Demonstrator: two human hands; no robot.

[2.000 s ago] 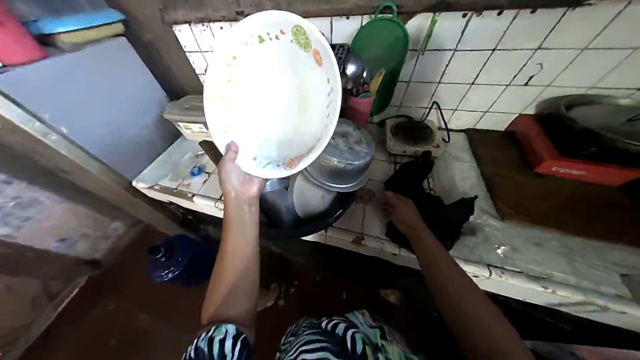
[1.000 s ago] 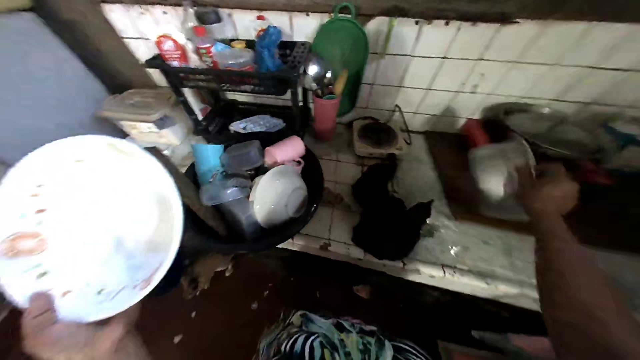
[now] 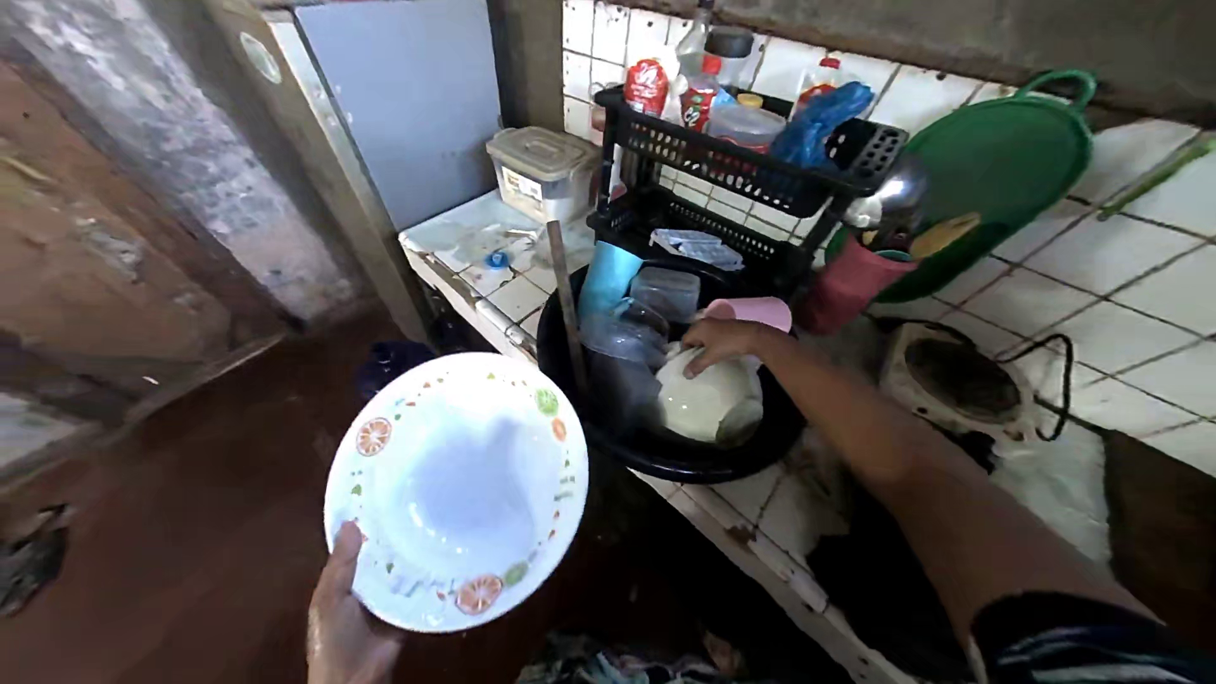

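Observation:
My left hand (image 3: 347, 608) grips the rim of a white plate (image 3: 475, 494) patterned with citrus slices, tilted above the floor. My right hand (image 3: 727, 340) reaches into a black basin (image 3: 703, 470), its fingers on an upturned cream bowl (image 3: 703, 399); whether they grip it I cannot tell. Around the bowl in the basin are a pink cup (image 3: 755, 312), a light blue cup (image 3: 608, 275), a clear plastic container (image 3: 665, 293) and a wooden stick (image 3: 562, 294) leaning on the near left side. The right palm's underside is hidden.
A black plastic rack (image 3: 722, 166) with bottles stands behind the basin. A lidded container (image 3: 543, 171) sits at left. To the right are a red utensil holder (image 3: 855, 280), a green tray (image 3: 997, 171), a small stove (image 3: 959, 380) and a black cloth-like or furry shape (image 3: 864, 589).
My right hand has moved from the right side of the counter, where it held a pale container, to the bowl in the basin. The plate remains in my left hand. The view has swung left.

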